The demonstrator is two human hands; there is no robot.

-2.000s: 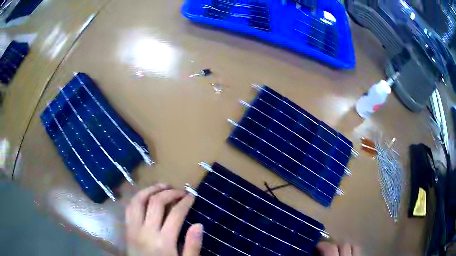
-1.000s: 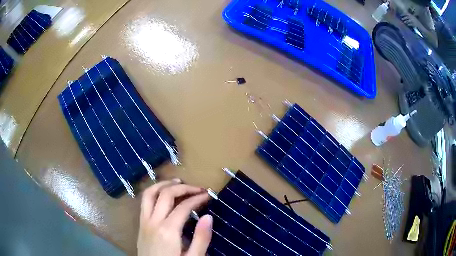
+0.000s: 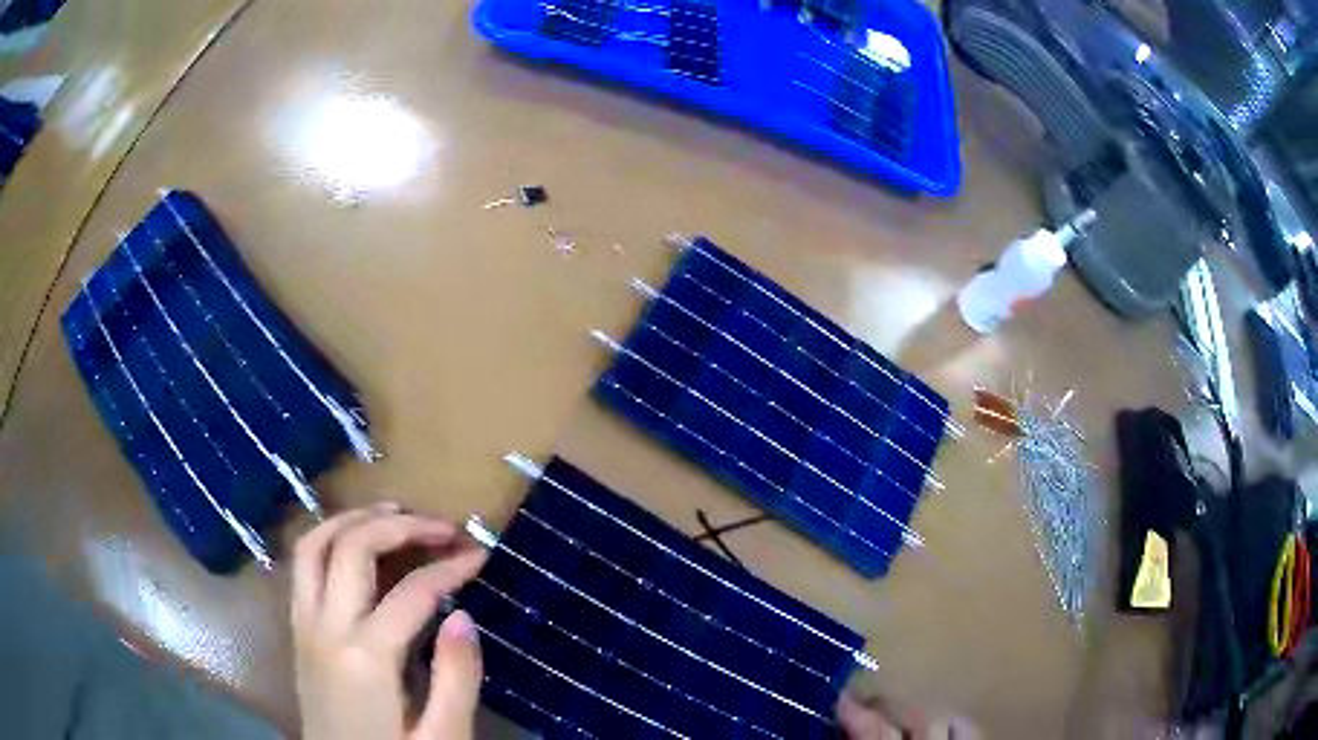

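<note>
A near pile of dark solar cells (image 3: 651, 622) with silver ribbons lies at the bottom centre, cut off by the lower edge. My left hand (image 3: 379, 614) is at its left end, fingers and thumb pinching the edge by the ribbon ends. Only the fingertips of my right hand (image 3: 899, 720) show, at the pile's right end; the rest is out of the picture. A second cell pile (image 3: 773, 405) lies just beyond. A thicker cell stack (image 3: 210, 376) with bunched ribbon ends lies at the left.
A blue tray (image 3: 925, 152) holding cell strips is at the far side. A white bottle (image 3: 1012, 282) lies near a grey device (image 3: 1142, 239). Loose ribbon pieces (image 3: 1060, 506), an orange-brown piece (image 3: 996, 411) and a black item with yellow label (image 3: 1152, 506) are at the right. Black wire (image 3: 723, 532) lies between piles.
The view has shifted back and forth. My right fingertips, out of view one second ago, show again at the pile's right end. My left hand stays at the left end.
</note>
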